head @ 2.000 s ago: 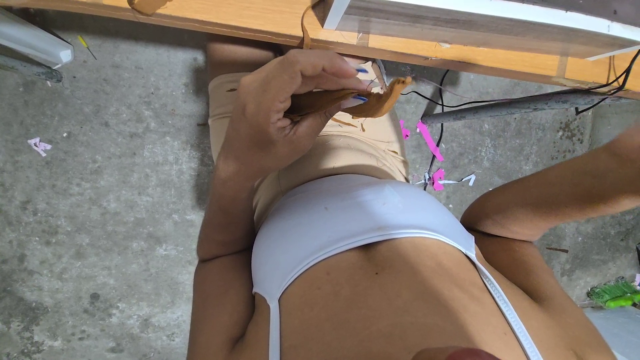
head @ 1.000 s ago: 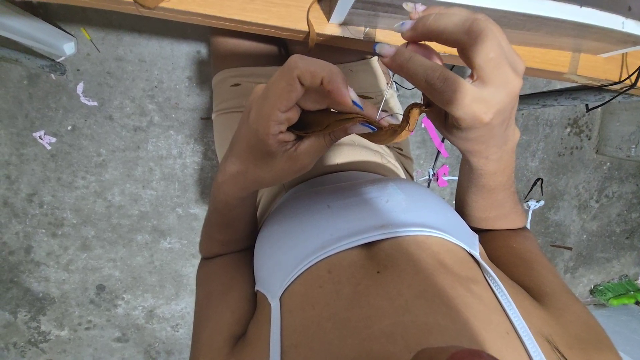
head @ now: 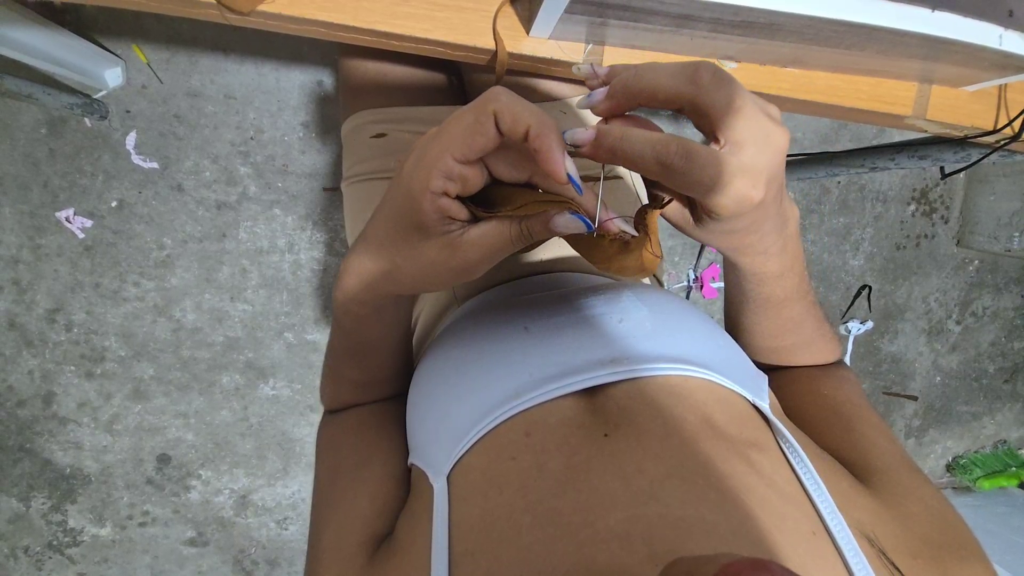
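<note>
My left hand (head: 480,192) pinches a strip of brown fabric (head: 616,252) between thumb and fingers, above my lap. Its free end curls to the right beneath my right hand (head: 696,144). A thin sewing needle (head: 600,196) stands nearly upright, its lower tip at the fabric edge beside my left thumb and its upper part at my right fingertips. Dark thread loops near the curled end of the fabric. The right fingers are close around the needle's upper end.
A wooden table edge (head: 360,36) crosses the top, with a white-edged panel (head: 768,40) on it. A brown strip (head: 501,44) hangs over the edge. Dark cables (head: 904,148) run at right. Fabric scraps (head: 74,222) and a yellow-handled tool (head: 141,54) lie on the concrete floor.
My right hand was away from the fabric two seconds ago, came up beside it, and is now at the needle close above the fabric. My left hand keeps its hold.
</note>
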